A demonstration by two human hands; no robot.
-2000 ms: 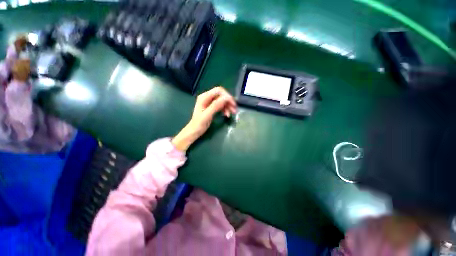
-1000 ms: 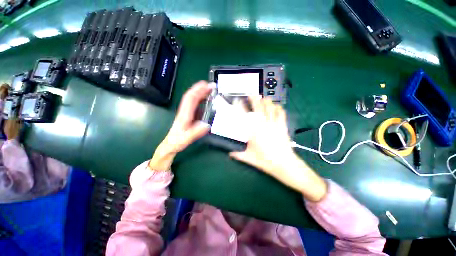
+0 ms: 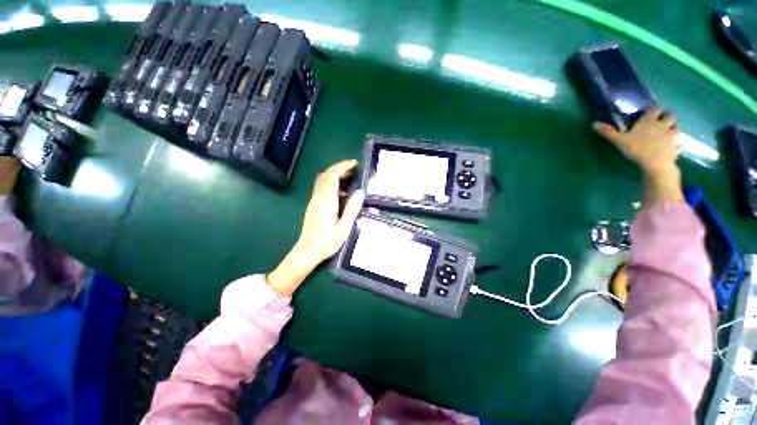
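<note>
Two dark grey handheld devices lie flat in front of me, an upper one (image 3: 425,177) and a nearer one (image 3: 407,263), both with white lit screens at left and round keypads at right. A white cable (image 3: 508,300) is plugged into the nearer one's right side. My left hand (image 3: 330,217) is at their left edges, thumb and fingers apart. My right hand (image 3: 647,143) is at the near end of a spare dark handheld device (image 3: 612,76) at the upper right, thumb and fingers around its end and covering its keypad.
A row of dark units (image 3: 216,83) stands on edge at upper left. Small devices with screens (image 3: 46,141) lie far left. A blue handheld device (image 3: 720,253), yellow ring (image 3: 619,284) and small shiny item (image 3: 610,236) are near my right sleeve. Another dark device (image 3: 743,162) lies at the right edge.
My right hand has left the nearer device and reached to the spare device at upper right. My left hand remains at the left edges. The nearer device, covered by my hands before, now shows fully.
</note>
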